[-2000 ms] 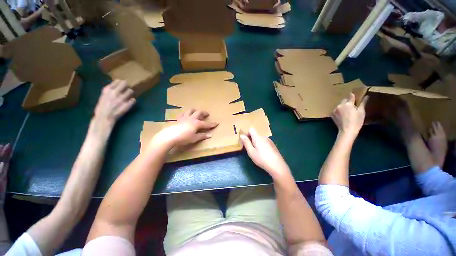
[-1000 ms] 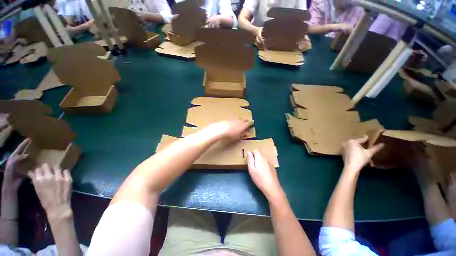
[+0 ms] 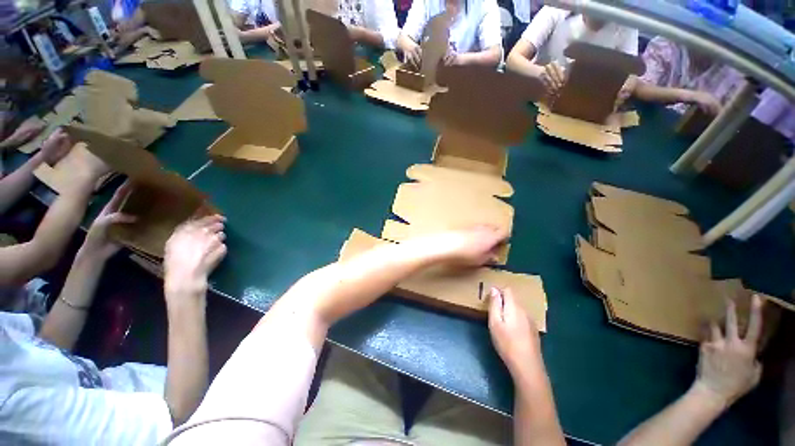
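Observation:
A flat brown box blank [image 3: 458, 205] lies in front of me on the dark green table. Its notched lid end points away from me, and a short dark slot shows near its right front. My left hand [image 3: 479, 246] reaches across the blank, its fingers closed at the small corner flap on the right side; the fingertips are partly hidden. My right hand [image 3: 513, 324] pinches the blank's front edge at the right, thumb on top beside the slot. Behind the blank stands a finished open box [image 3: 471, 155] with its lid up.
A blank stack [image 3: 645, 261] lies to the right, with another person's hand [image 3: 730, 357] at its front. At left a person holds a folded box [image 3: 157, 205]. Another open box [image 3: 254, 148] stands back left. Several people fold boxes across the table. Pale slanted posts [image 3: 719, 131] rise at right.
My left hand has moved from the blank's middle to its right side. My right hand remains at the right front edge. The view has turned left. The left neighbour now holds a box up.

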